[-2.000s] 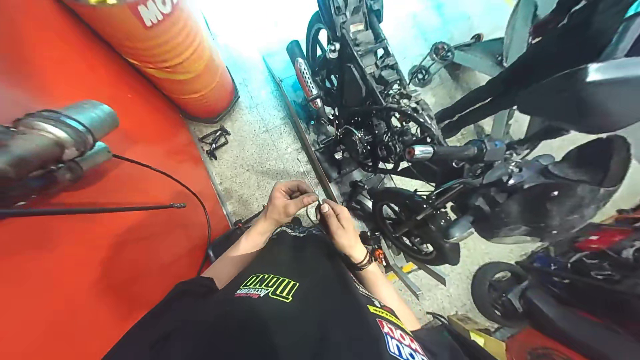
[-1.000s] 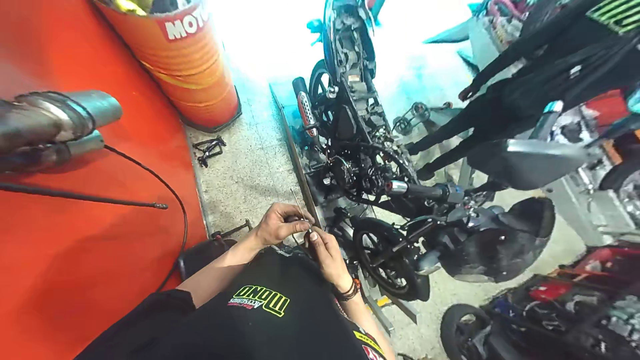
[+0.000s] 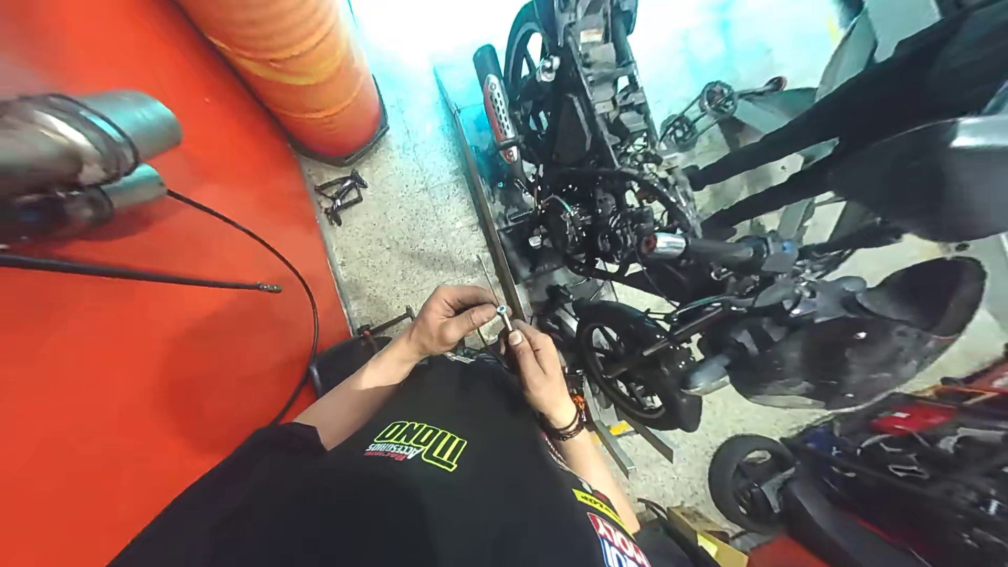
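Observation:
My left hand [image 3: 453, 321] pinches a thin cable or wire [image 3: 487, 276] by a small round metal end piece [image 3: 502, 311], close in front of my chest. Just right of it, my right hand [image 3: 537, 362] grips a short metal rod-like piece [image 3: 508, 323], with thumb and fingers closed on it; whether it is one piece with the round end I cannot tell. Both hands nearly touch. Beyond them stands a partly stripped motorcycle [image 3: 606, 213], its engine and frame bare and its front wheel [image 3: 630, 362] right of my hands.
A metal rail [image 3: 480, 189] runs along the floor beside the motorcycle. An orange drum [image 3: 315, 79] and a black bracket [image 3: 342, 197] stand at left, near exhaust pipes [image 3: 87, 142] and a hanging cable [image 3: 295, 276]. A person's dark-clad legs [image 3: 835, 142] are behind the motorcycle. Another motorcycle [image 3: 835, 480] is at lower right.
My hands stay together before my chest; the small metal piece between them now shows more plainly. The other person's upper body has left the view, which has shifted.

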